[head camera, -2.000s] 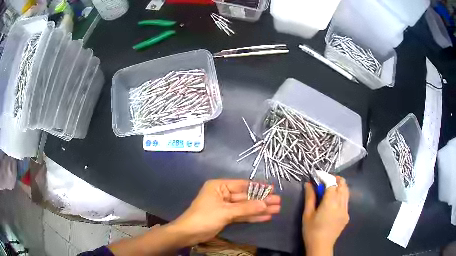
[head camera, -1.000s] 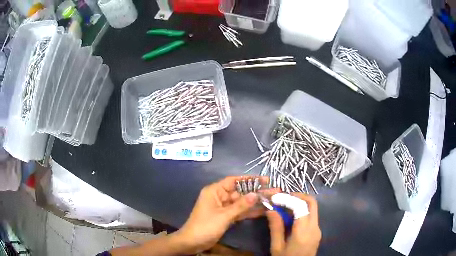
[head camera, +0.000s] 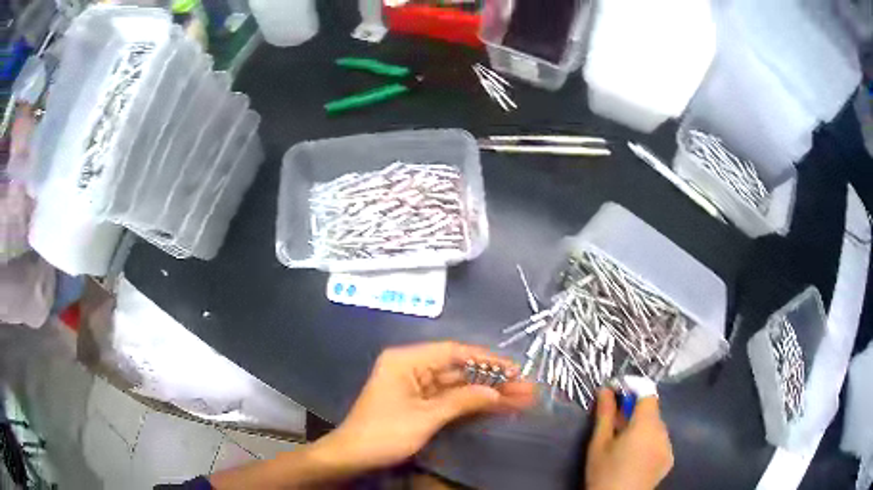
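My left hand (head camera: 436, 402) holds several short silver pins (head camera: 488, 371) side by side between thumb and fingers, left of the supply pile. My right hand (head camera: 630, 445) is closed around a short blue tool (head camera: 627, 404) with a white patch (head camera: 639, 386) beside it, at the pile's lower edge; whether its tip holds a pin cannot be told. The supply tub (head camera: 660, 263) lies tipped, with metal pins (head camera: 598, 325) spilling out. The collecting tub (head camera: 383, 262), heaped with pins, stands on a white digital scale (head camera: 388, 292).
Nested clear tubs (head camera: 191, 163) stand at the far left. Green-handled pliers (head camera: 369, 98), tweezers (head camera: 546, 145), a few loose pins (head camera: 495, 86) and a white pen (head camera: 675, 180) lie at the back. Small tubs with pins stand upper right (head camera: 780, 212) and far right (head camera: 809, 321).
My right hand came to the pins in my left hand, then moved back right to the pile's edge. My left hand still holds its pins. The whole view has shifted, moving the bench rightward and down.
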